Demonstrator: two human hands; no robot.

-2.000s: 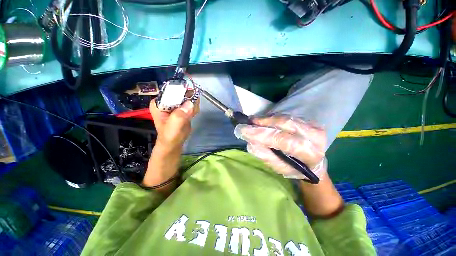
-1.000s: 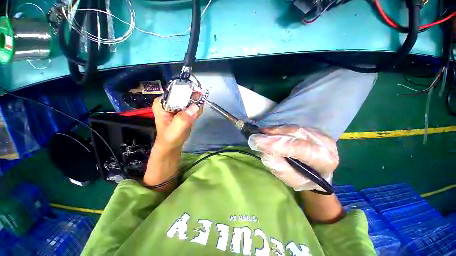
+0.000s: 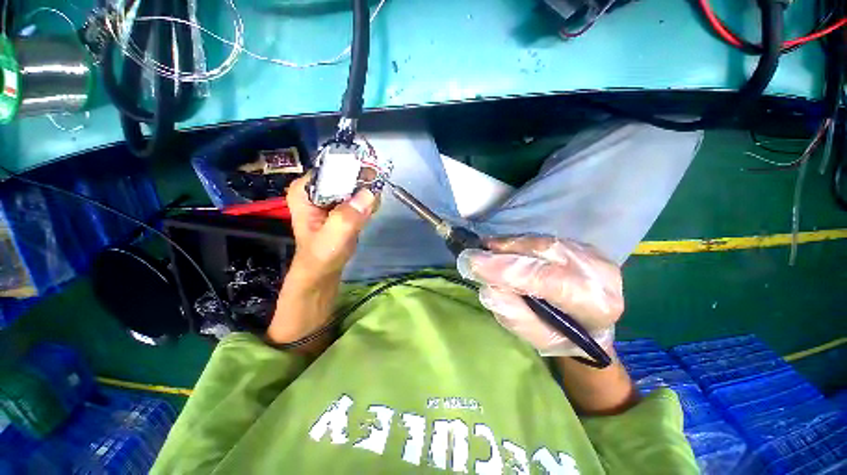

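Note:
My bare left hand (image 3: 327, 227) holds a round module with a white centre (image 3: 339, 176) over the lap, in front of the bench edge. A thick black cable (image 3: 356, 70) runs from the module's top up over the bench. Thin coloured wires show at the module's right rim. My right hand (image 3: 555, 283), in a clear plastic glove, holds a soldering iron (image 3: 446, 225) by its black handle. The iron's tip is at the module's right rim; whether it touches is too small to tell.
The bench (image 3: 483, 56) carries a solder spool (image 3: 51, 76), loose wire coils (image 3: 176, 46) and black and red cables. Below left are a blue bin (image 3: 209, 172) and a black tray of dark parts (image 3: 246, 278). Blue crates (image 3: 743, 390) stand at lower right.
Compared with two seconds ago, the module, my left hand, the iron and my right hand sit slightly further right in view. Both holds are unchanged.

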